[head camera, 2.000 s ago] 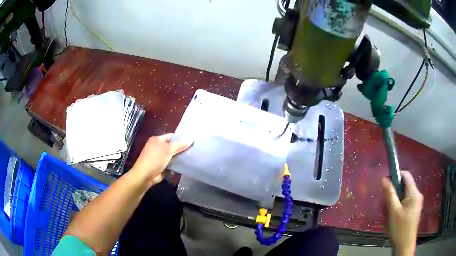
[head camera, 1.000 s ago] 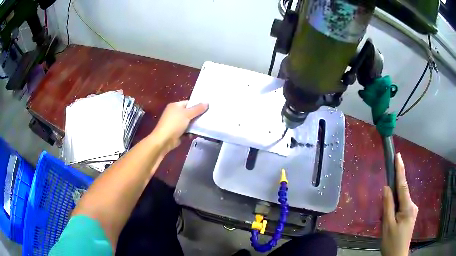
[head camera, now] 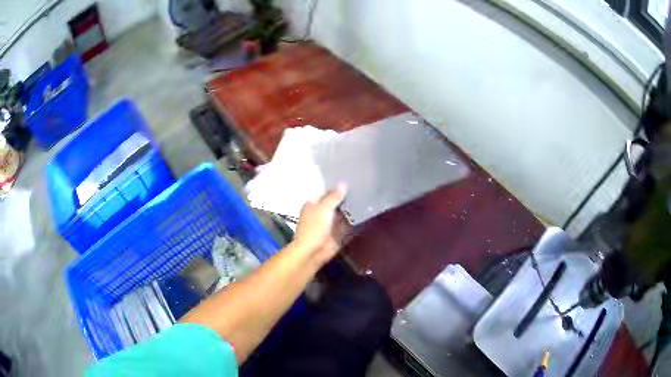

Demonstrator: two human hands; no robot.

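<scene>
My left hand (head camera: 324, 221) grips a flat grey sheet-metal plate (head camera: 397, 166) by its near left corner. The plate is held over the bench and overlaps the right side of the stack of plates (head camera: 290, 169), which looks bright white and uneven. Whether the plate touches the stack I cannot tell. My right hand is not in view. The drill press table (head camera: 508, 335), with two dark slots, is at the lower right with no plate on it. The dark drill chuck (head camera: 607, 283) is above it, blurred.
The blue perforated crate (head camera: 184, 221) at lower left holds plates on edge and a crumpled whitish item. Another blue crate (head camera: 110, 177) with plates stands beyond it, and one more (head camera: 55, 99) farther off. The red-brown bench (head camera: 287, 81) runs along the white wall. A yellow nozzle (head camera: 543, 361) shows at the bottom.
The view has swung left. My left hand has taken the plate from under the drill leftwards to the stack. My right hand and the feed handle have left the picture.
</scene>
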